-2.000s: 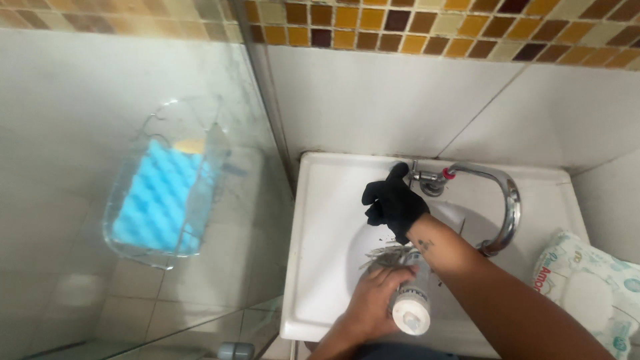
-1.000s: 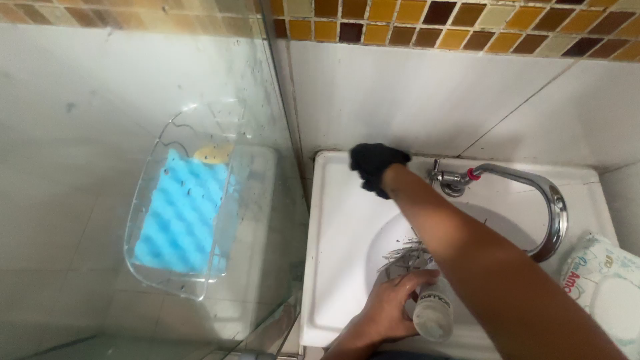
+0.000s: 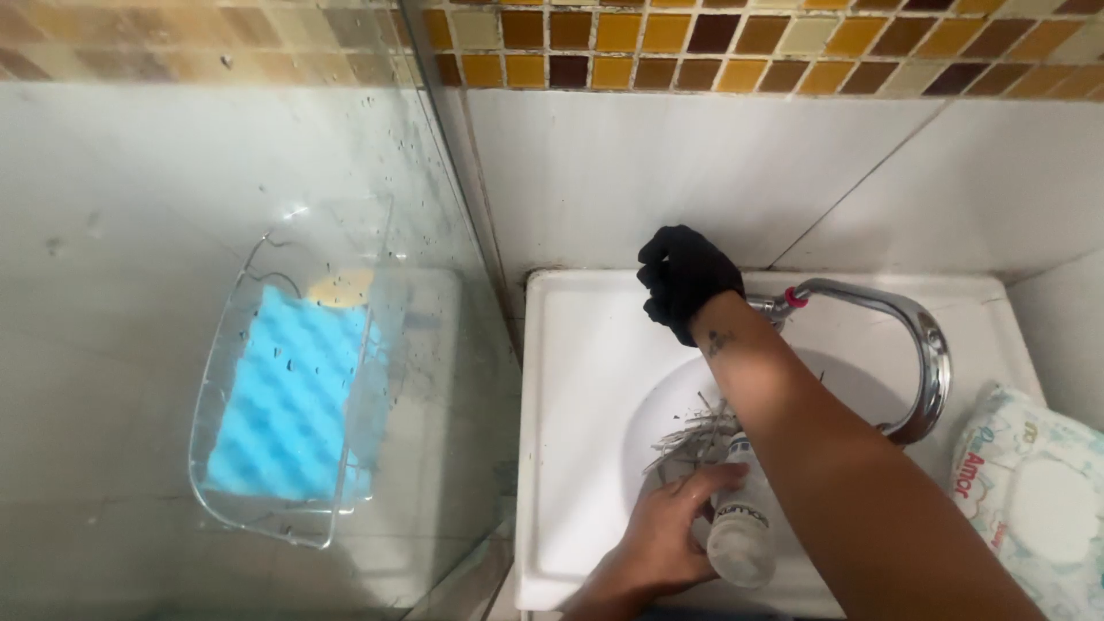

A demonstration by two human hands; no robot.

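My right hand, in a black glove, is curled above the back edge of the white sink, left of the chrome faucet. Whether its fingers hold anything is hidden. Bare and lower down, my left hand grips a translucent plastic bottle over the front part of the basin. The bottle bears writing. A bundle of thin grayish sticks or bristles shows beyond the left fingers, over the basin; what it belongs to is hidden. Dark specks lie near it.
A pack of wipes lies at the sink's right edge. At the left, behind a wet glass panel, a clear wire-framed basket holds a blue wavy sponge and a yellowish piece. A tiled wall stands behind the sink.
The gloved right hand has moved left from beside the faucet handle to the sink's back edge. The left hand still grips the bottle.
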